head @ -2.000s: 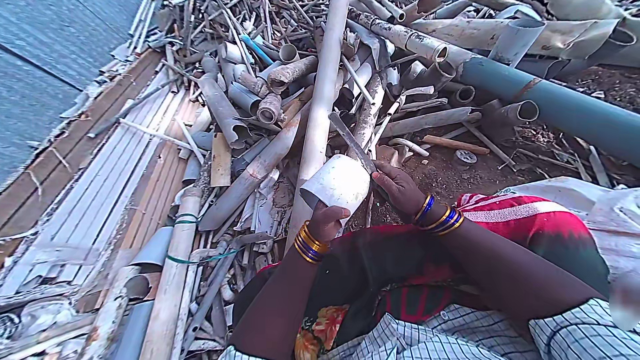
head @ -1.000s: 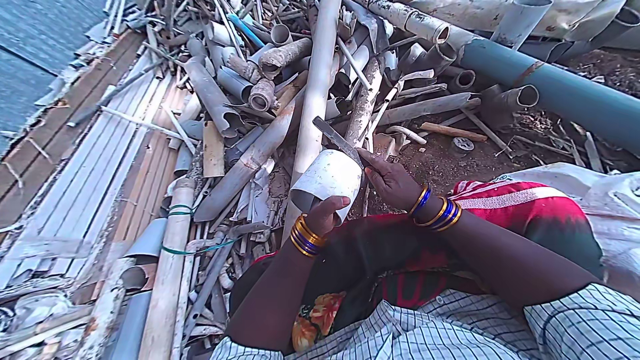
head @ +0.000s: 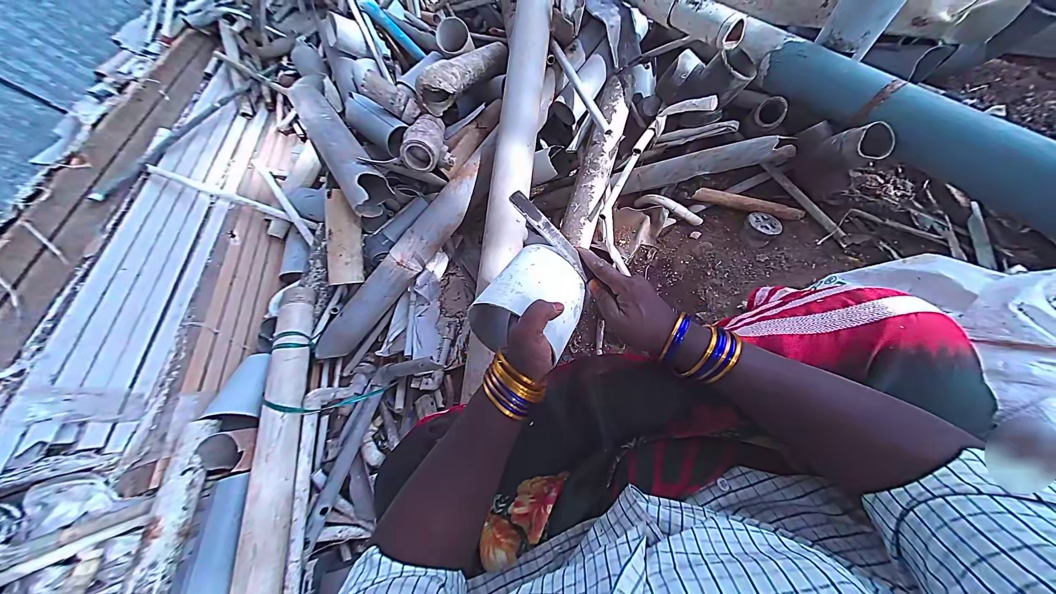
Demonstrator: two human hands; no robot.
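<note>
My left hand point(head: 532, 342) grips a short white piece of plastic pipe point(head: 532, 285) by its near wall, thumb on the outside, with the open end facing lower left. In my right hand point(head: 627, 305) is a flat metal blade point(head: 546, 227), its far end pointing up and left. The blade lies along the upper right rim of the pipe piece; its handle end is hidden in my fingers. Both hands are above my lap, with blue and gold bangles on each wrist.
Beyond my hands lies a heap of scrap pipes point(head: 330, 140). A long pale pipe point(head: 511, 157) runs behind the piece. A thick blue-grey pipe point(head: 932, 124) crosses the upper right. Ribbed panels point(head: 140, 280) and a pole tied with green cord point(head: 276, 462) lie at left.
The blade has gone from standing steeply over the piece to lying lower along its rim. The white piece has turned in my left hand, and both hands still hold their things.
</note>
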